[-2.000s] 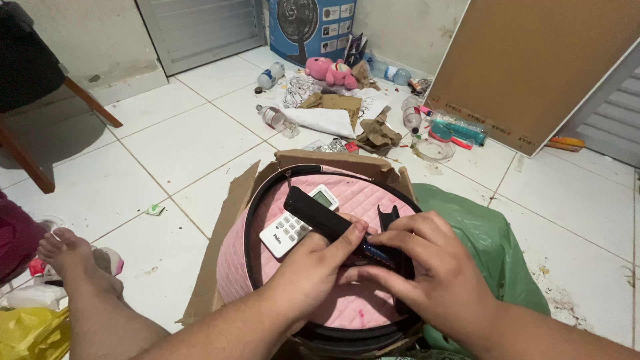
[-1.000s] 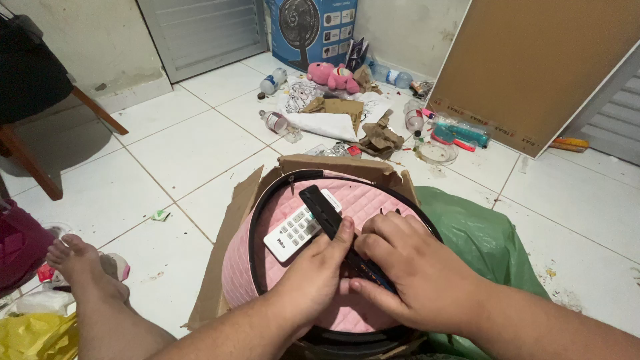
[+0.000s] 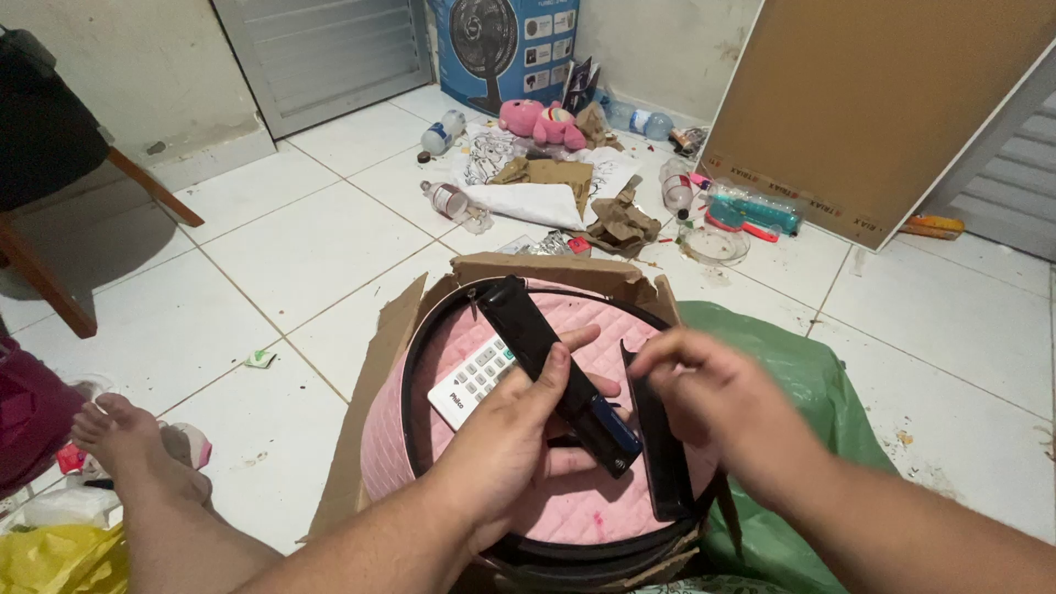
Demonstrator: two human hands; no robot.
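Observation:
My left hand holds a black remote control tilted, its battery compartment facing up with a dark blue battery in the lower end. Blurred by motion, my right hand is over the right side of the pink quilted round case, its fingers bent beside a long black cover piece. Whether they touch that piece I cannot tell. A white Philco remote control lies on the case, partly under the black remote and my left hand.
A torn cardboard box surrounds the case. A green plastic bag lies to its right. Beyond are plastic bottles, crumpled brown paper and a pink plush toy. A wooden-legged chair stands left; a bare foot rests nearby.
My right hand has moved off the black remote to the right. The remote's battery compartment now shows with a battery in it.

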